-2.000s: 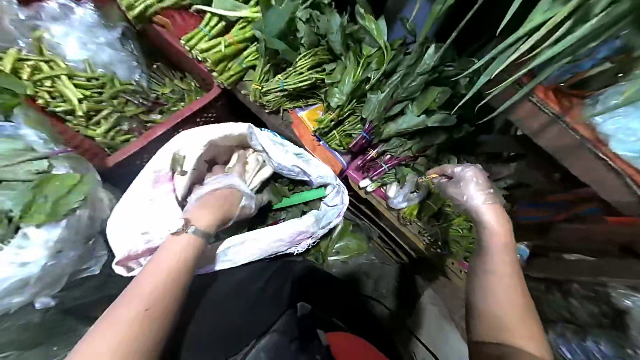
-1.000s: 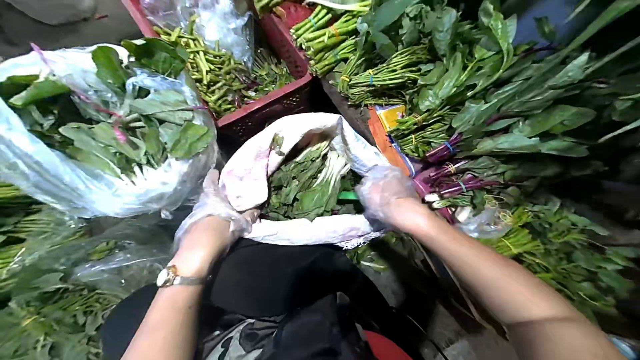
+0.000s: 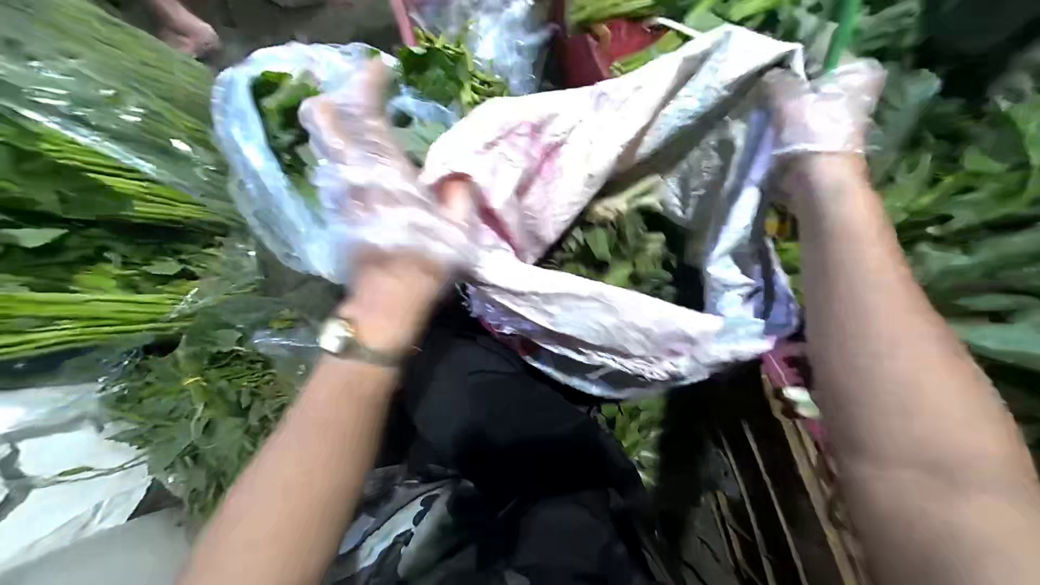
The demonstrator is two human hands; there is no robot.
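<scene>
A white woven plastic sack (image 3: 601,317) with pink stains stands over my lap, its mouth facing me, with leafy greens (image 3: 617,248) inside. My left hand (image 3: 398,187), in a clear plastic glove and blurred, has its thumb at the sack's left rim, its fingers spread over a clear bag. My right hand (image 3: 825,110), also gloved, grips the raised right rim. A green strip or handle (image 3: 842,32) rises beside its fingers; whether the hand holds it too, I cannot tell.
On the left lie a clear plastic bag (image 3: 244,162) with greens and bundled green stems (image 3: 89,317). A red crate (image 3: 589,57) is behind the sack. Leafy bunches (image 3: 975,211) fill the right, above wooden slats (image 3: 756,487). Another person's hand (image 3: 187,28) shows at the top left.
The sack's far and right rim has been raised with my right hand. My left hand has moved from the near left rim up over the clear bag. The view has swung left.
</scene>
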